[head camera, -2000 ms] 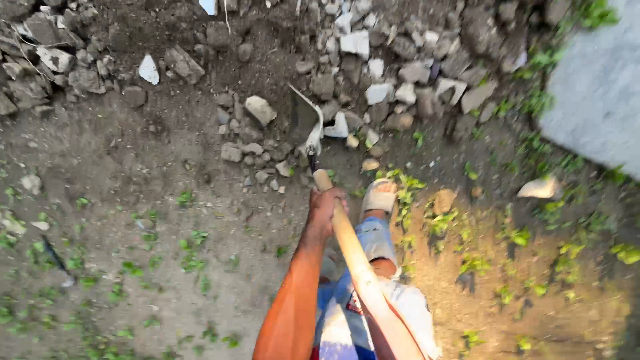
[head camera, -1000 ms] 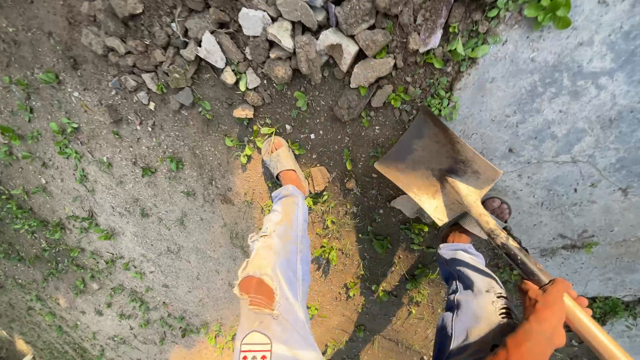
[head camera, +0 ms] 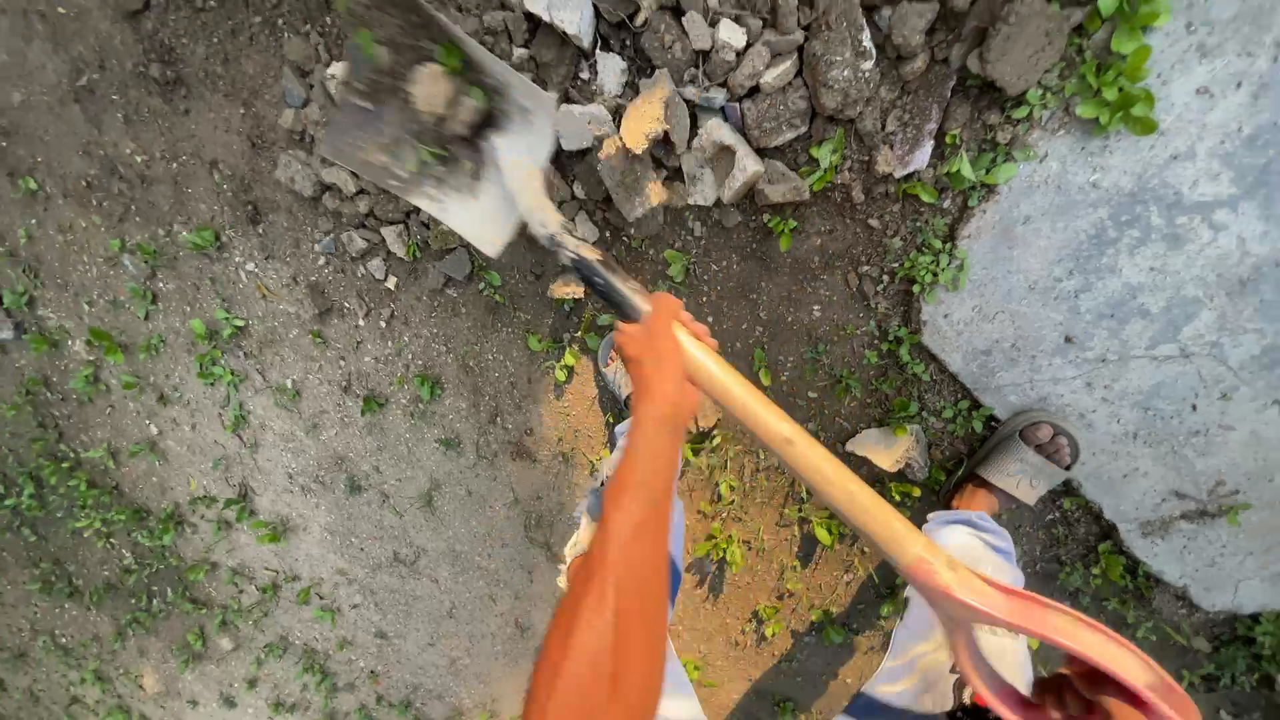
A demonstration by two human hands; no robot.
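A shovel with a wooden shaft (head camera: 800,450) runs from upper left to lower right. My left hand (head camera: 662,355) is closed around the shaft just below its dark socket. My right hand (head camera: 1080,690) holds the reddish D-shaped handle (head camera: 1050,615) at the lower right, partly hidden by it. The square metal blade (head camera: 470,200) is at the upper left, beside the rubble, carrying soil, a stone and some green leaves; its far part is blurred.
Broken stones and concrete rubble (head camera: 775,115) lie along the top. A concrete slab (head camera: 1120,330) fills the right side. Small weeds (head camera: 215,365) grow in the soil at left. My sandaled feet (head camera: 1020,460) stand apart, with a loose stone (head camera: 890,449) between them.
The shovel blade has swung from near my right foot to the upper left and now bears soil and a stone. My left hand, out of view a second ago, is on the shaft.
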